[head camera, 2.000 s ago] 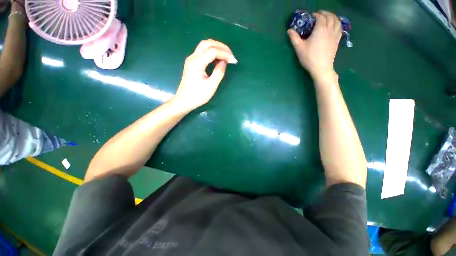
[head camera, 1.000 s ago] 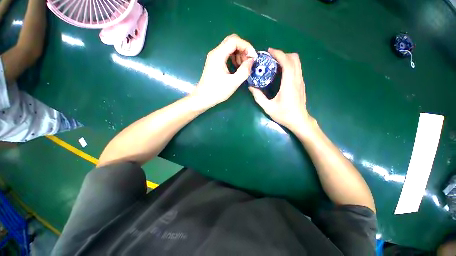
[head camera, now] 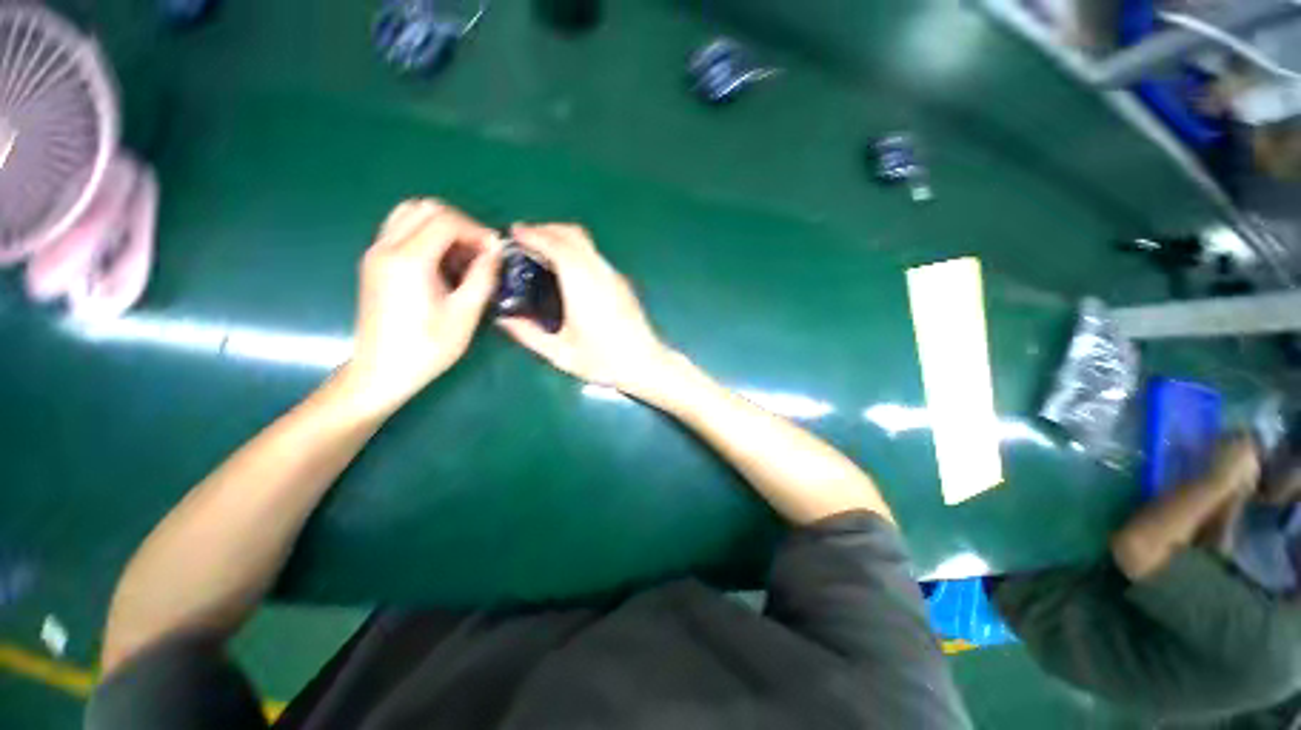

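Observation:
A dark blue-black round motor assembly (head camera: pixel 525 285) is held between my two hands above the green bench. My right hand (head camera: pixel 592 314) grips it from the right side. My left hand (head camera: pixel 425 292) has its thumb and fingertips pinched at its left edge. Whether the left fingertips hold a small piece cannot be told, because the picture is blurred and the fingers cover that spot.
Motor units lie along the far side, one at the upper left (head camera: pixel 414 36), one mid (head camera: pixel 722 69), one right (head camera: pixel 895 158). A pink fan (head camera: pixel 54 136) stands left. A white strip (head camera: pixel 957 378), clear bag (head camera: pixel 1096 382), blue bin (head camera: pixel 1181 431) and another person's arm (head camera: pixel 1187 506) are right.
The view has swung to the right. The motor unit came from the far side, was brought between both hands, and is now turned more edge-on. More units on the far side have come into view.

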